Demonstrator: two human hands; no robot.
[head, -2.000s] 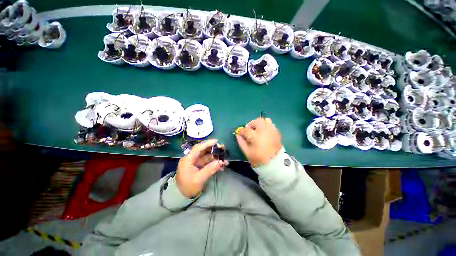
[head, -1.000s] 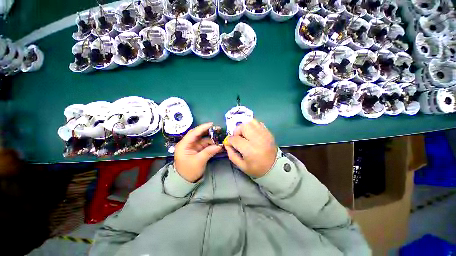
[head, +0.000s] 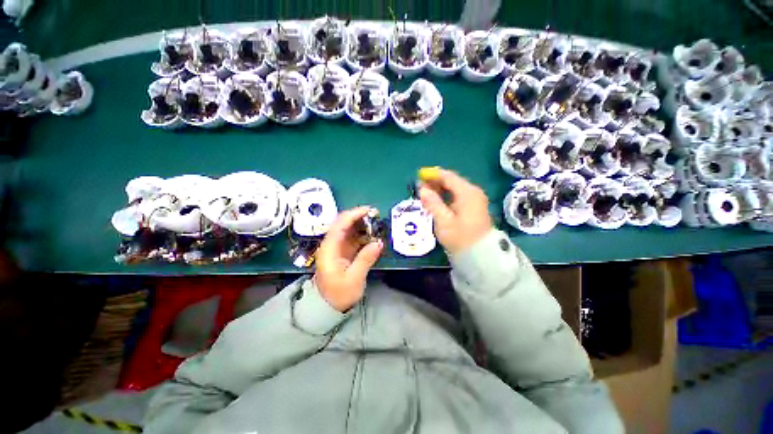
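Observation:
My left hand (head: 346, 261) holds a small dark circuit board (head: 371, 226) between thumb and fingers, near the bench's front edge. My right hand (head: 454, 208) is raised to the right of it, with a small yellow piece (head: 430, 173) at its fingertips; whether it is a tool or a finger cot I cannot tell. A white housing shell (head: 413, 229) lies closed face up between the hands, with a dark wire at its far end. Another white shell (head: 313, 207) lies left of my left hand, with wiring at its near edge.
Overlapping white housings (head: 247, 206) with boards hanging out lie at left. Rows of housings with dark insides stand at the back (head: 367, 48) and right (head: 534, 204). Bare shells (head: 726, 205) stand far right. A brown cardboard box (head: 648, 326) and a red stool (head: 161, 331) are below the bench.
The white shell near my right hand now lies uncovered between the hands. My right hand has moved away from the board, up and right, with the yellow piece. The camera view has shifted.

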